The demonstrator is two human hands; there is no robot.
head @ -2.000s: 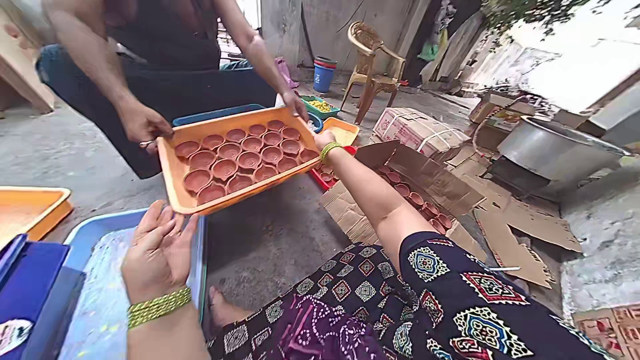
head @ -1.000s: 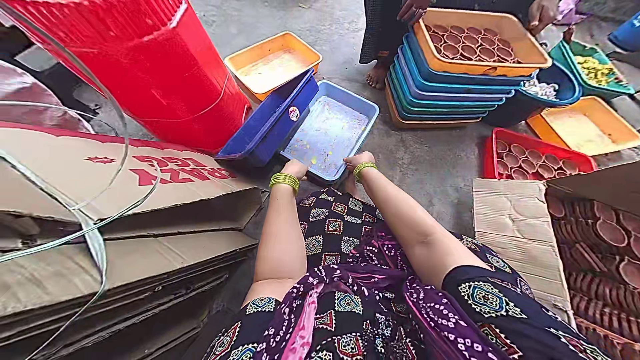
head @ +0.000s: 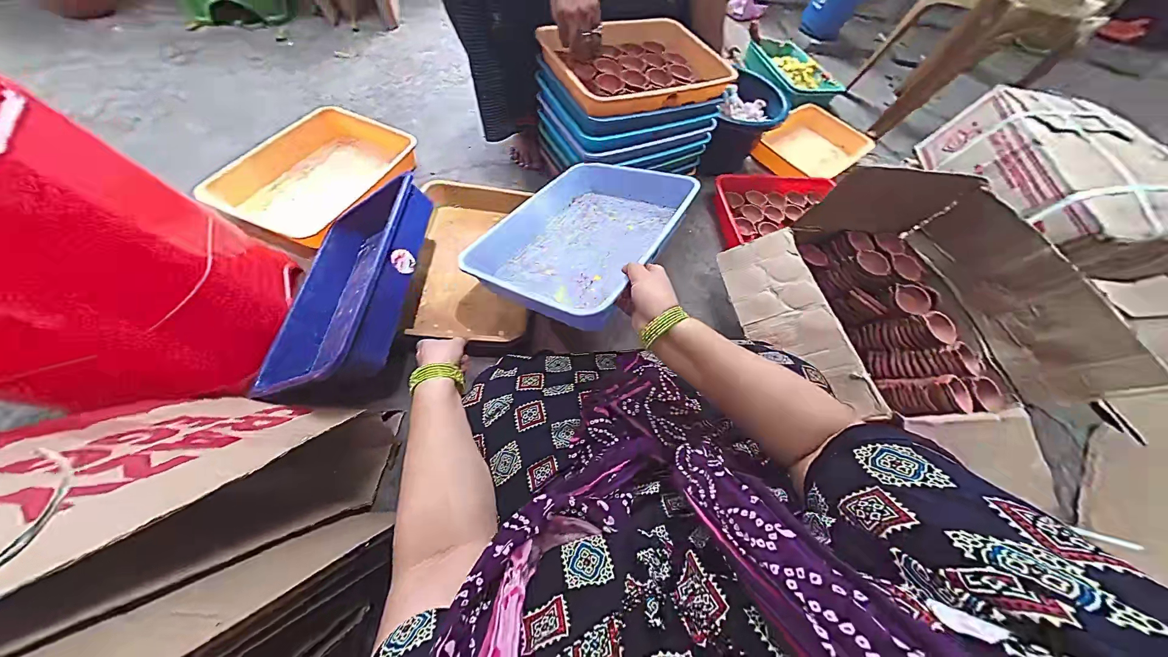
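My right hand [head: 650,294] grips the near right edge of a light blue plastic tray [head: 584,239], which is tilted and has bits of residue inside. My left hand [head: 442,354] is at the near left corner of a tan plastic tray [head: 465,260] on the ground, its fingers curled at the rim. Part of the tan tray lies behind the blue one. Left of it leans a dark blue tray [head: 342,292]. An open cardboard box [head: 798,306] at my right holds many clay diyas [head: 912,299]. A red tray [head: 728,219] of diyas lies beyond it.
A person's hand [head: 577,23] reaches into an orange tray [head: 630,99] of diyas atop stacked blue trays [head: 620,137]. Other orange trays [head: 401,151] [head: 792,160], a green basket [head: 826,91], a red sack-like object [head: 119,265], flattened cartons [head: 182,474] and a strapped carton [head: 1049,164] stand around.
The light blue tray has moved right, held by my right hand, and the tan tray now shows at its left. My left hand has left the blue tray for the tan one.
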